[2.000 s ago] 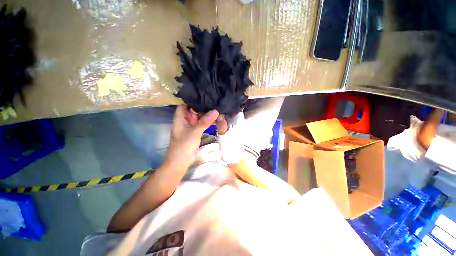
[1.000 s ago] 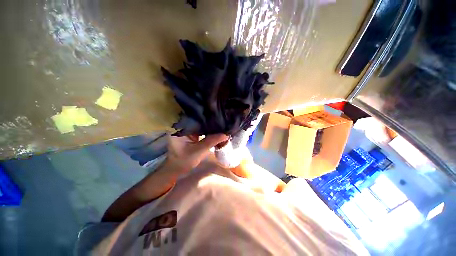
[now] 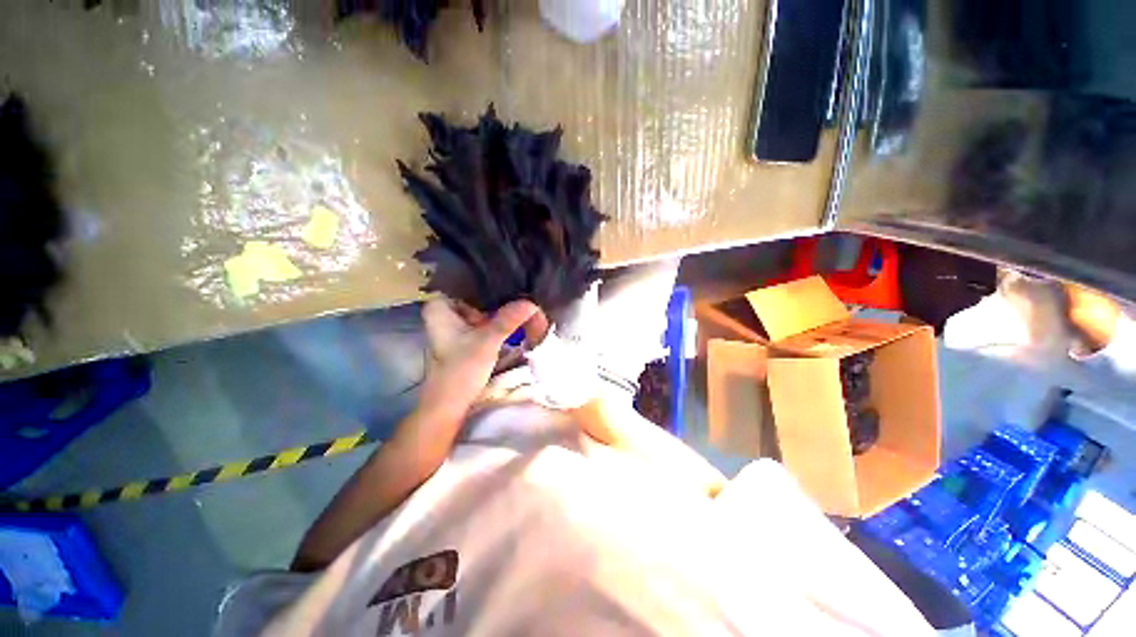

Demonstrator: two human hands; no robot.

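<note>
A black spiky hair piece (image 3: 513,212) is held up over the near edge of the tan bench, its pointed locks towards the bench. My bare left hand (image 3: 468,339) grips its lower end between thumb and fingers. My right hand (image 3: 568,363), in a white glove, is against the lower right side of the piece. Its fingers are washed out by glare and partly hidden, so its grip cannot be made out. A small blue spot shows beside my left thumb.
The bench (image 3: 112,162) bears more black spiky pieces (image 3: 23,212), yellow scraps (image 3: 262,266), a white object (image 3: 582,13) and a dark phone (image 3: 797,81). Below right are a carton (image 3: 804,448), a red stool (image 3: 860,276) and blue tubs (image 3: 978,504). Another person's arm (image 3: 1053,317) shows at right.
The view has shifted and turned. Black pieces and a white object show more at the top edge. Both hands remain at the lower end of the piece, which has tilted slightly.
</note>
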